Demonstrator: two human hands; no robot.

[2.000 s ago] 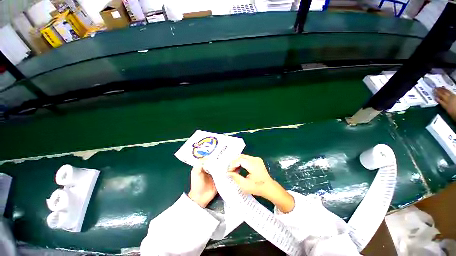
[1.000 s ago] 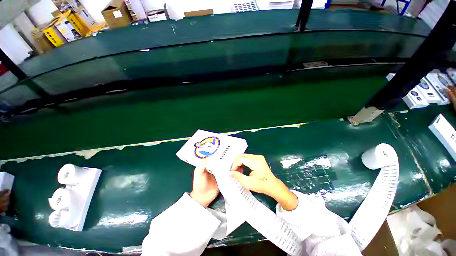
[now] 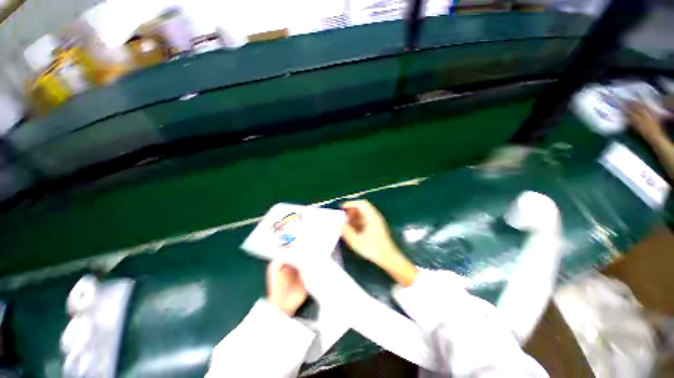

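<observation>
A white product box point(image 3: 299, 230) with a round blue-and-yellow logo lies tilted in front of me. My left hand point(image 3: 286, 286) is at its lower edge, with the white label strip point(image 3: 362, 314) running from there towards my right sleeve. My right hand point(image 3: 367, 230) is at the box's right edge, fingertips curled against the corner. A sticker at the fingertips cannot be made out. The label roll point(image 3: 533, 212) stands on the bench at right, its tail hanging towards me. The frame is blurred.
Spare label rolls point(image 3: 83, 294) stand on a white box at left. An open brown carton point(image 3: 643, 269) with crumpled white material is at lower right. Another person's hand point(image 3: 644, 122) touches white boxes at upper right, near a black post point(image 3: 565, 81). The green conveyor point(image 3: 222, 181) runs behind.
The view has tilted and shifted. My right hand has moved from the strip beside my left hand up to the box's right edge. The other person's hand reaches further in.
</observation>
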